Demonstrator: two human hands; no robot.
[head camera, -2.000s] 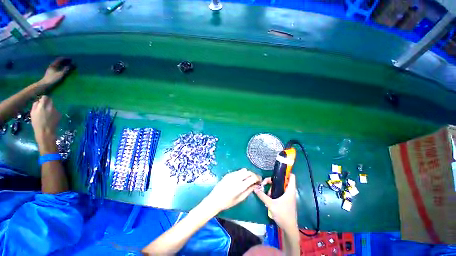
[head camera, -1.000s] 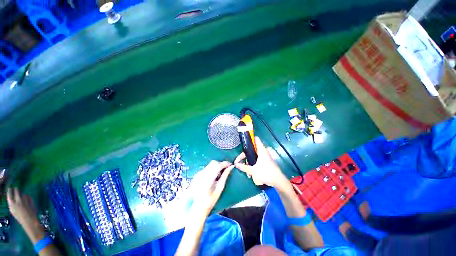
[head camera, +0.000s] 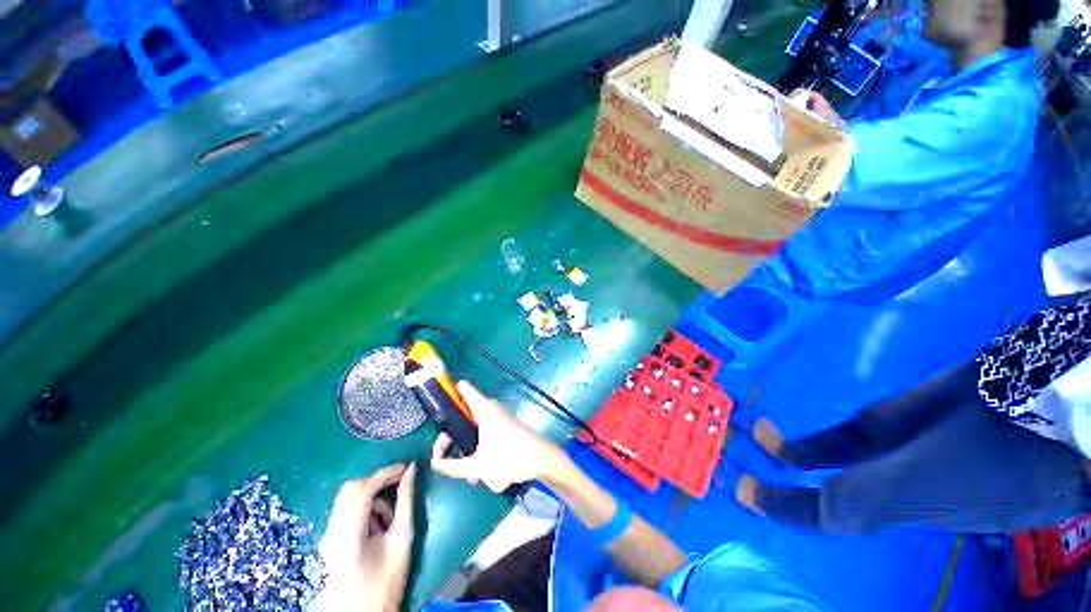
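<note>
My right hand (head camera: 497, 445) is closed around the black and orange electric screwdriver (head camera: 443, 398), whose orange end points up and away. My left hand (head camera: 369, 540) is to its left, fingers curled around a small dark piece (head camera: 383, 507), probably a black housing; the fingers hide most of it. The two hands are slightly apart. The round silver-grey screw dish (head camera: 381, 392) lies just beyond the hands. A heap of small metal parts (head camera: 249, 552) lies to the left of my left hand.
White-and-yellow pieces (head camera: 554, 313) lie ahead on the bench. A cardboard carton (head camera: 706, 197) stands beyond them, near a seated person in blue (head camera: 945, 167). Red parts trays (head camera: 664, 418) are right, below the bench edge. A black cord (head camera: 514, 373) crosses the bench. Dark units sit on the belt.
The view has swung to the right, bringing the carton, trays and seated person further in. The strips and blue wires have left view. My hands have moved slightly apart; the screwdriver is still held.
</note>
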